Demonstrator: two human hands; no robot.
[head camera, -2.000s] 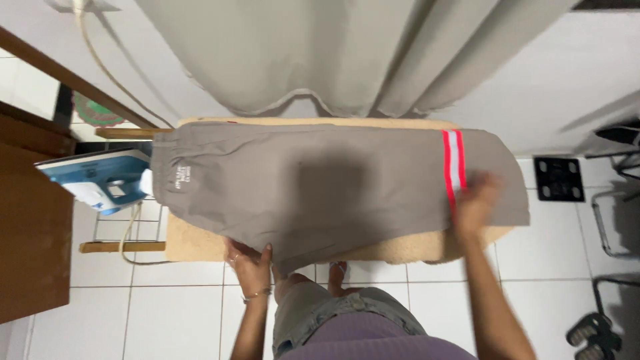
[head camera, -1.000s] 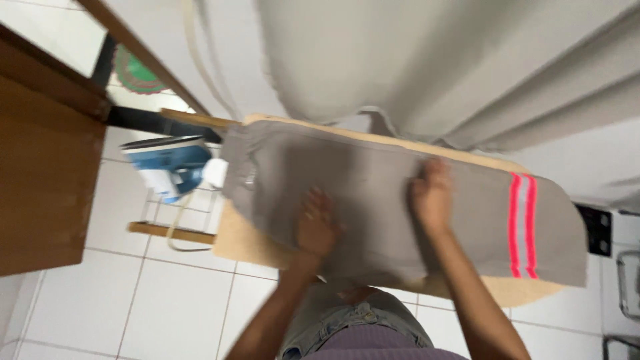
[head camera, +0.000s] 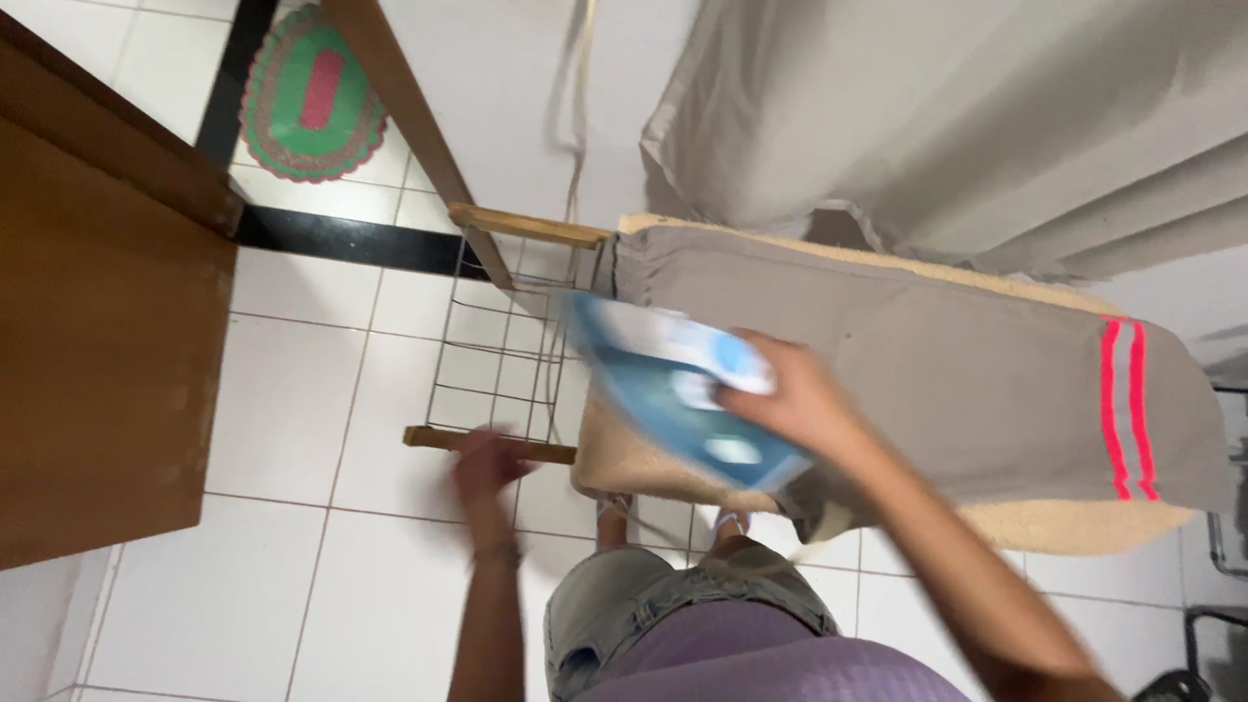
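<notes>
My right hand (head camera: 795, 395) grips the handle of a blue and white clothes iron (head camera: 682, 390), which is blurred and tilted above the left end of the ironing board (head camera: 634, 453). Grey trousers (head camera: 936, 361) with a pink and silver reflective band (head camera: 1129, 409) lie flat along the tan padded board. Blurred, my left hand (head camera: 492, 473) is near the front wooden bar of the iron rest (head camera: 502, 331), a wire rack at the board's left end; whether its fingers touch the bar cannot be told.
Behind the board hangs a pale curtain (head camera: 877, 127), with a cord (head camera: 582, 107) along the wall to its left. A brown wooden door (head camera: 107, 292) stands at the left. Beyond a dark threshold lies a green and pink oval mat (head camera: 314, 97).
The iron stood on the wire rack in both earlier frames; my right hand now holds it up. My left hand has left the trousers and moved left toward the rack. The view has shifted left.
</notes>
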